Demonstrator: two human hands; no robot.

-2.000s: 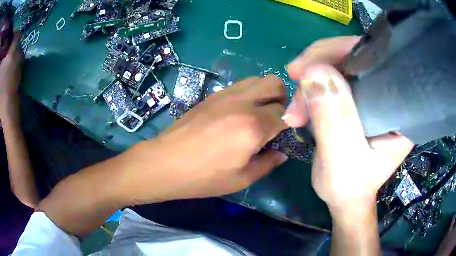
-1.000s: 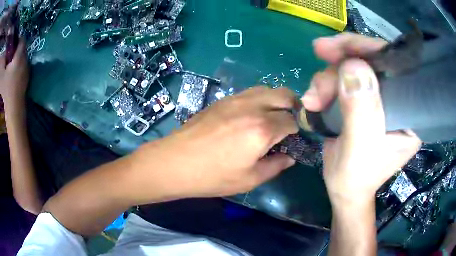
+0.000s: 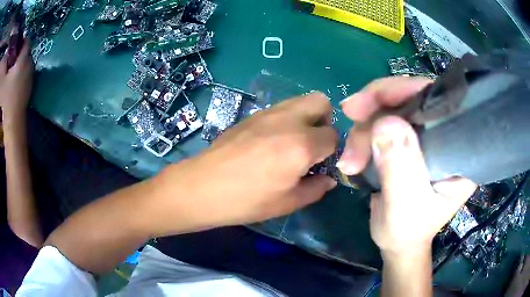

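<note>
My left hand (image 3: 279, 159) is closed on a small dark circuit board (image 3: 321, 168), mostly hidden by the fingers, above the green bench. My right hand (image 3: 401, 174) grips a thick grey electric screwdriver (image 3: 476, 130) with dark trim. Its brassy nose (image 3: 347, 180) shows below the right fingers and is at the board's right end; the bit tip cannot be made out. Small screws (image 3: 343, 90) lie scattered on the green mat behind the hands.
A board pile (image 3: 168, 75) lies left, another pile (image 3: 488, 226) right with a black cable (image 3: 494, 224) across it. A pale square frame (image 3: 272, 47) lies mid-table. A yellow perforated tray (image 3: 366, 14) is at the back. Another person's arm (image 3: 17, 145) is far left.
The screwdriver and my right hand have moved down and slightly left, bringing the nose lower against the board. More boards show behind the screwdriver. My left hand has barely moved.
</note>
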